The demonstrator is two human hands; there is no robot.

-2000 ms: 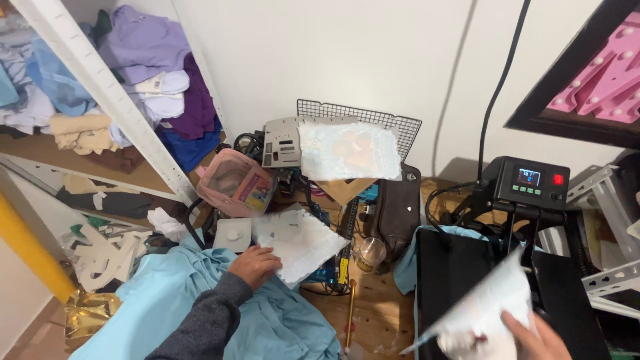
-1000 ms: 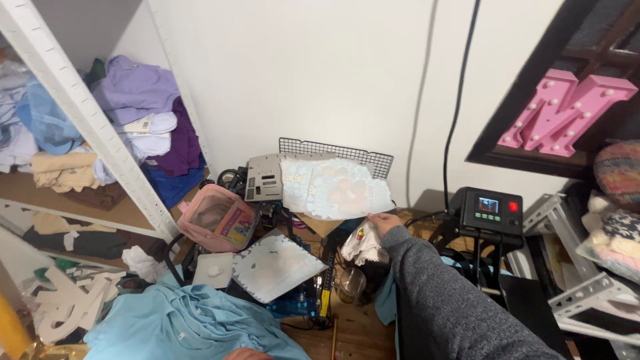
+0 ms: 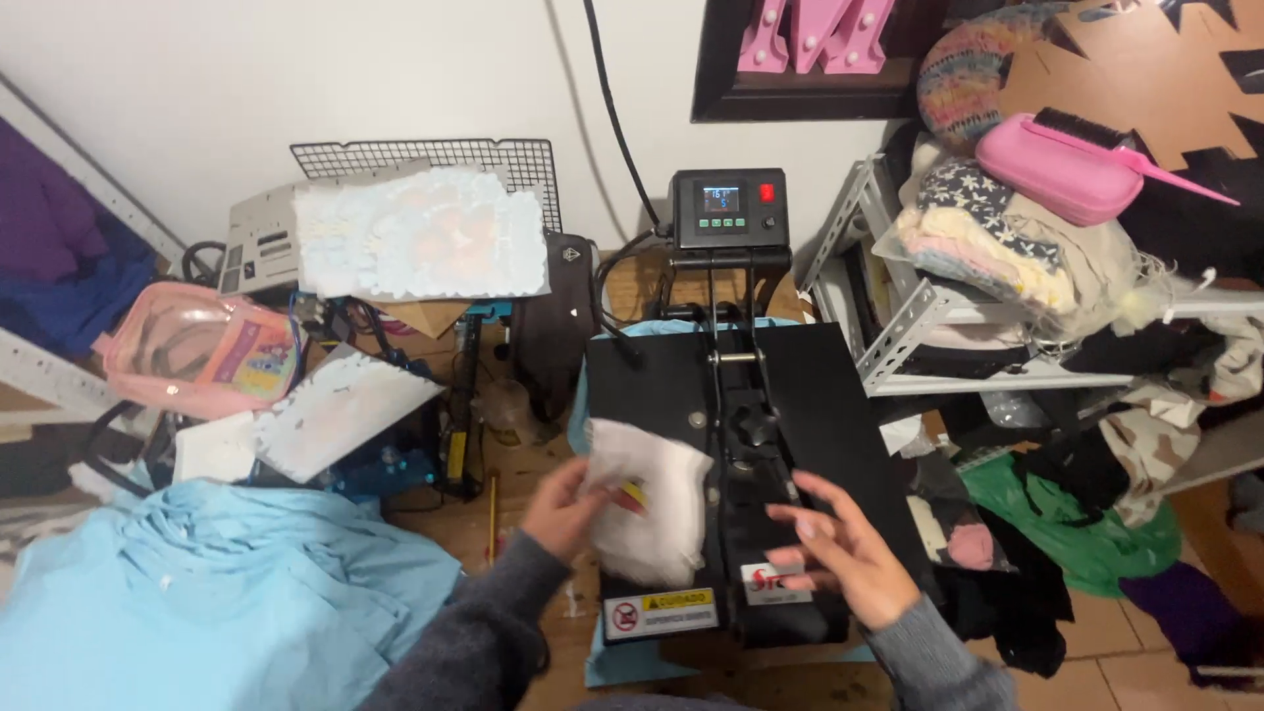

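My left hand [image 3: 565, 509] grips the left side of a white cloth [image 3: 657, 528] with a small yellow and red mark, above the black heat press [image 3: 829, 425]. Fingers spread, my right hand [image 3: 844, 548] hovers over the press's front right part with nothing in it. The press is closed, and light blue fabric [image 3: 632, 667] shows beneath its edges. Its lit control box [image 3: 729, 209] stands behind. A stack of printed transfer sheets [image 3: 425, 237] lies at the back left, and another transfer sheet [image 3: 341, 410] lies nearer. Light blue garments [image 3: 227, 592] are heaped at the front left.
A pink clear case [image 3: 197, 346] and a black wire rack [image 3: 523, 163] are at the left. A pencil [image 3: 493, 518] lies left of the press. At the right, a white metal shelf [image 3: 908, 336] holds bagged cloths and a pink brush [image 3: 1096, 148]; a green plastic bag [image 3: 1076, 523] lies below.
The right hand, which reached toward the back a second ago, is now over the press. The white cloth, near that hand then, is now in my left hand. The view has swung right.
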